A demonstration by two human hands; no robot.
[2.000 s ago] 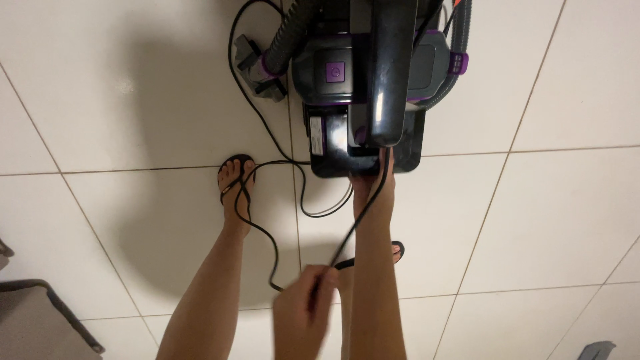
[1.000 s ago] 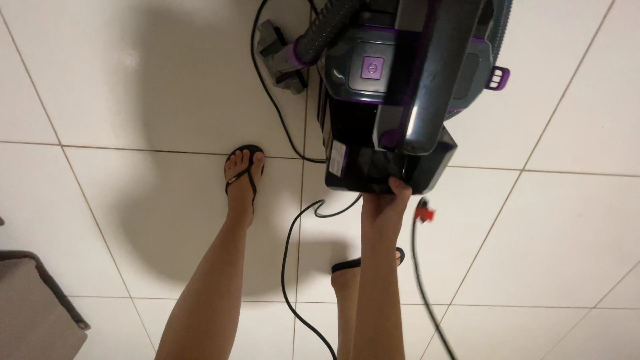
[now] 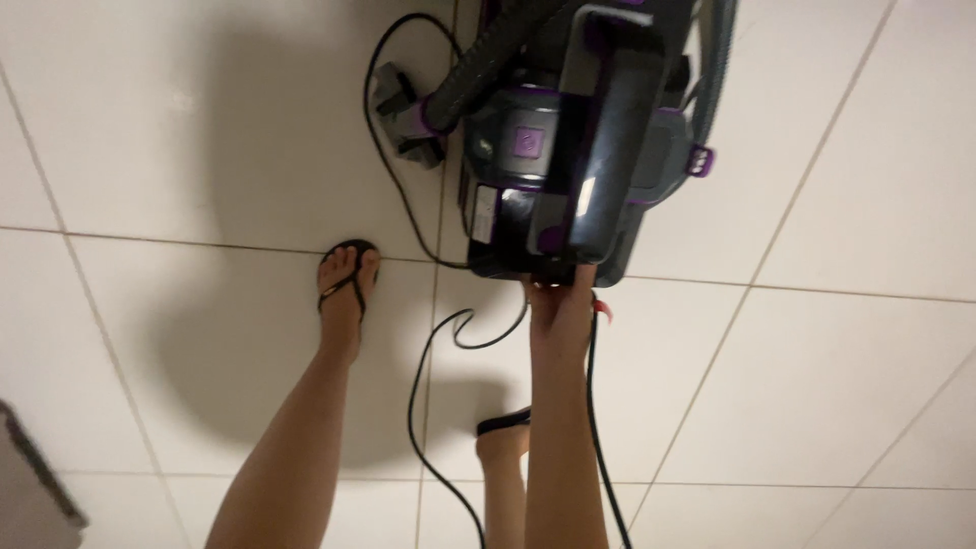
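Note:
My right hand (image 3: 563,316) reaches up from the lower edge, palm up, and grips the near edge of a black, grey and purple vacuum cleaner (image 3: 528,142) from below. Its thumb lies over the rim and its fingers are mostly hidden underneath. A glossy black handle (image 3: 614,164) stands out above the body. Beside the wrist hangs a black power cord (image 3: 595,389), with a small red piece (image 3: 603,309) near its upper end. Another stretch of cord (image 3: 412,396) curves down left of the forearm. My left hand is out of view.
A ribbed hose (image 3: 480,65) and a grey floor nozzle (image 3: 408,118) are at the vacuum's left. My foot in a black flip-flop (image 3: 349,278) stands on the tiled floor (image 3: 854,366); the other foot is partly behind my forearm. A grey-brown item (image 3: 30,480) edges in at lower left.
My left hand, seen at the cord two seconds ago, has left the view. The cord right of my forearm has shifted towards it since one second ago. My right hand stays at the vacuum's edge.

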